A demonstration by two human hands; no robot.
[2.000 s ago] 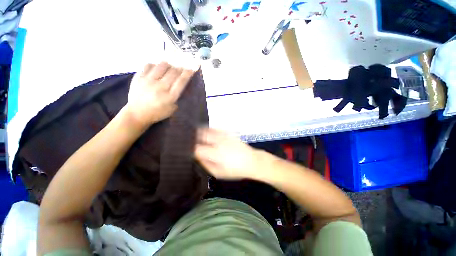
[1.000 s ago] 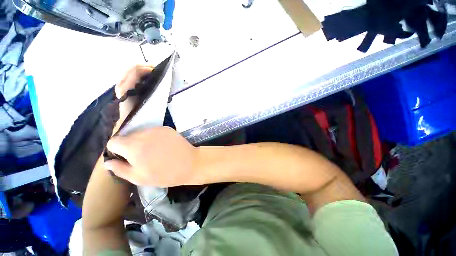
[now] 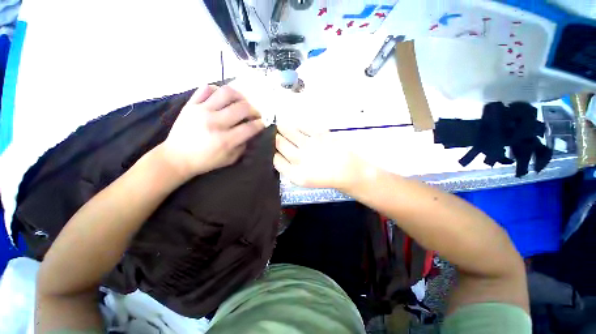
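The dark brown garment (image 3: pixel 215 215) covers the left of the white machine table and hangs over the front edge onto my lap. My left hand (image 3: pixel 219 127) lies on its upper part with bent fingers, gripping the cloth near its right edge. My right hand (image 3: pixel 314 153) is at the garment's right edge, fingertips on the cloth beside my left fingertips. The hands are close together just in front of the sewing machine's presser foot area (image 3: pixel 286 65). The needle and the exact stitching point are too bright and small to make out.
A tan strip (image 3: pixel 415 85) lies right of the needle area, with a small metal tool (image 3: pixel 382 57) beside it. Bunched black fabric strips (image 3: pixel 503 134) lie near the table's right edge. A blue bin (image 3: pixel 516 215) and a red-and-black bag (image 3: pixel 392 254) are below. White cloth (image 3: pixel 19 293) is at lower left.
The garment's edge was lifted and folded back a second ago, showing a pale underside; now it lies flat, brown side up. My right hand has moved up and right, to the edge near the machine.
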